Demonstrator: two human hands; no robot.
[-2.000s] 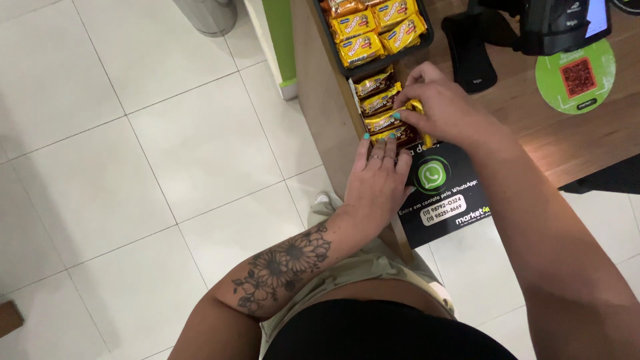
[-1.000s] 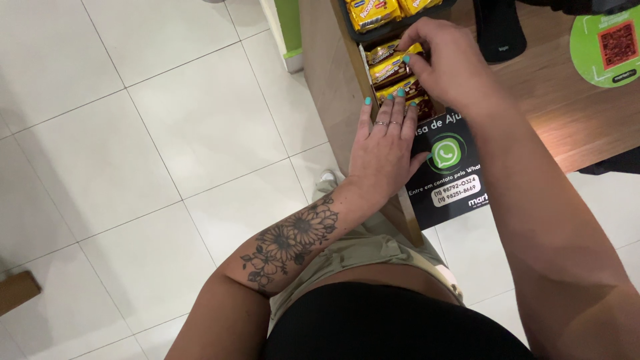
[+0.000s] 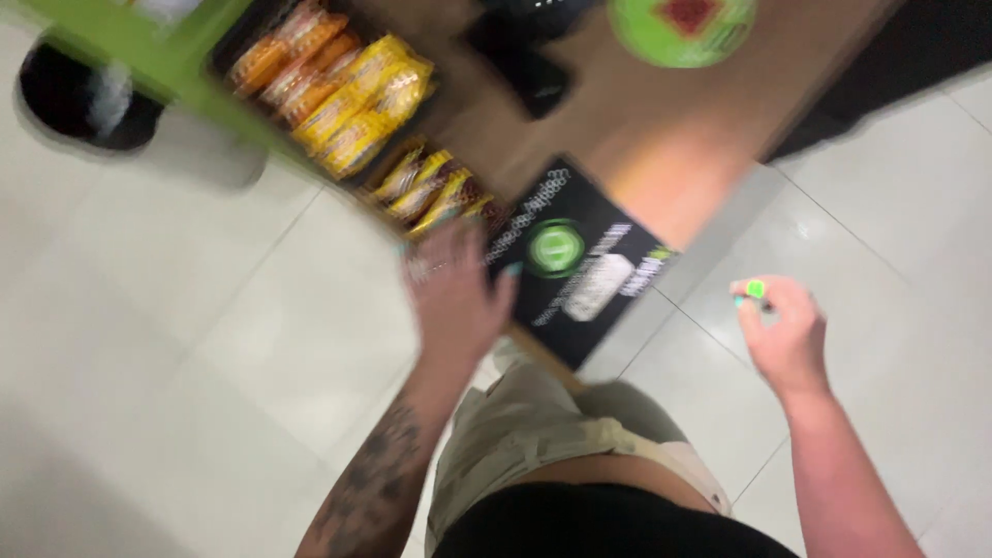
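My left hand [image 3: 449,287], blurred, lies with its fingers spread at the near end of a row of yellow and brown wrapped snacks [image 3: 434,190]; whether its fingertips touch them cannot be made out. The row stands at the edge of the wooden counter [image 3: 659,132]. Out to the right, over the floor, my right hand [image 3: 779,325] has its thumb and index finger pinched together beside a small bright green spot [image 3: 754,288]. Whether that spot is a held object or something else is unclear.
A black tray [image 3: 232,39] of orange and yellow packets adjoins the row. A black sign [image 3: 542,306] bearing writing lies on the counter, with a dark device [image 3: 527,70] and a round green sticker [image 3: 682,46] beyond. A bin [image 3: 93,101] stands on the floor at upper left.
My right hand has left the snack row and moved far right, over the floor. My left hand stays near the row's end. The view has turned and blurred.
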